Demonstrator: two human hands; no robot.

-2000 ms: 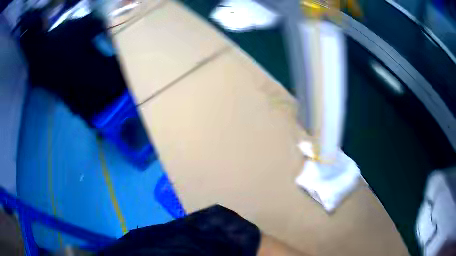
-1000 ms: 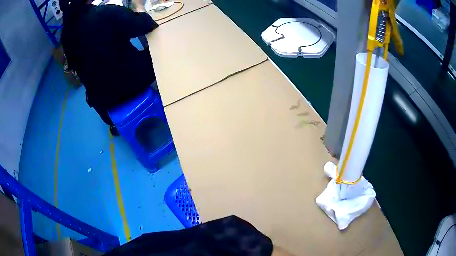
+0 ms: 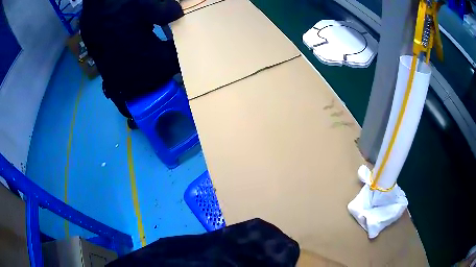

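Note:
A caulking gun (image 3: 424, 31) with a yellow frame stands nose-down against a grey post (image 3: 383, 78). Its thick white tube (image 3: 404, 120) has a thin yellow rod along it. The nozzle end is hidden in a crumpled white cloth (image 3: 377, 211) on the cardboard bench cover (image 3: 271, 156). A dark sleeve (image 3: 229, 247) crosses the bottom edge, with no left hand visible beyond it. A small skin-toned patch (image 3: 467, 261) is cut off at the bottom right corner. It may be part of my right hand, but what it does cannot be told.
A white panel (image 3: 342, 43) with a dark curved wire lies on the green conveyor belt (image 3: 443, 182). A person in dark clothes (image 3: 130, 47) is at the bench's far left side, by a blue stool (image 3: 167, 125). A second blue stool (image 3: 209, 203) is nearer. Blue rails (image 3: 73, 216) stand lower left.
The view has steadied and shifted, so the bench, gun and far panel sit further right in the picture. The white piece at the bottom right is out of view, and a skin-toned patch shows there.

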